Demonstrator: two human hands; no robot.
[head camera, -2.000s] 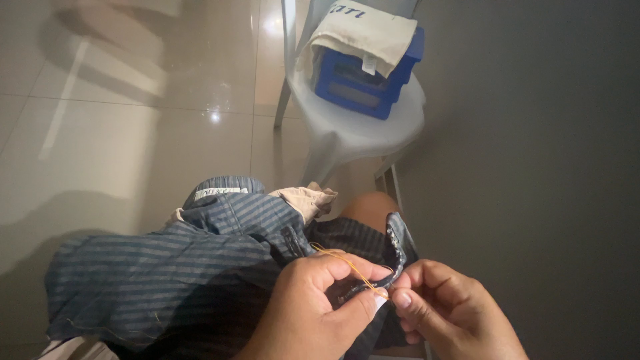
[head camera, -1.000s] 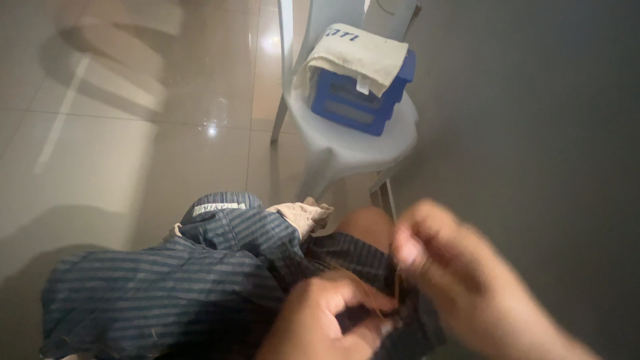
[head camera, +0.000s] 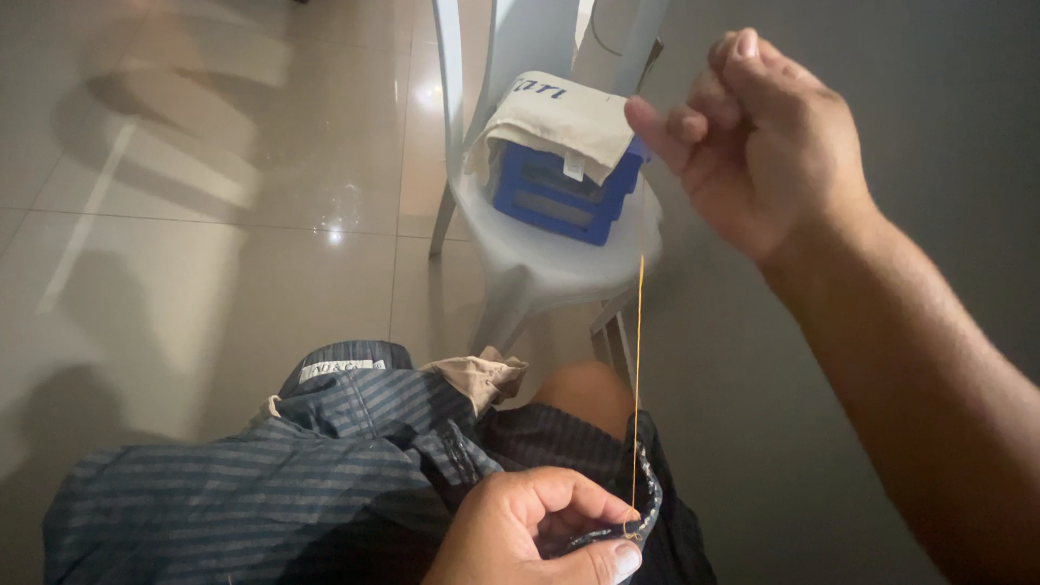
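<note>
A blue striped garment (head camera: 203, 487) lies over the lap, with a sewn-in label at its collar. My left hand (head camera: 552, 528) pinches the garment's folded edge (head camera: 650, 496), which carries a row of pale stitches. From that edge a yellow-orange thread (head camera: 638, 357) runs taut and nearly straight up toward my right hand (head camera: 756, 122). My right hand is raised at the upper right, its fingers curled and the thumb against the index finger. The thread fades from sight below this hand; whether a needle is in the fingers cannot be seen.
A light grey plastic chair (head camera: 561, 272) stands ahead, bearing a blue plastic basket (head camera: 552, 207) with a cream cloth (head camera: 569, 122) over it. Glossy floor tiles (head camera: 317, 284) lie to the left, a grey wall (head camera: 934, 97) to the right. A bare knee (head camera: 585, 390) is beside the garment.
My right hand has risen from close beside my left hand to high at the upper right, and the thread is now drawn out long. My left hand stays at the garment's edge.
</note>
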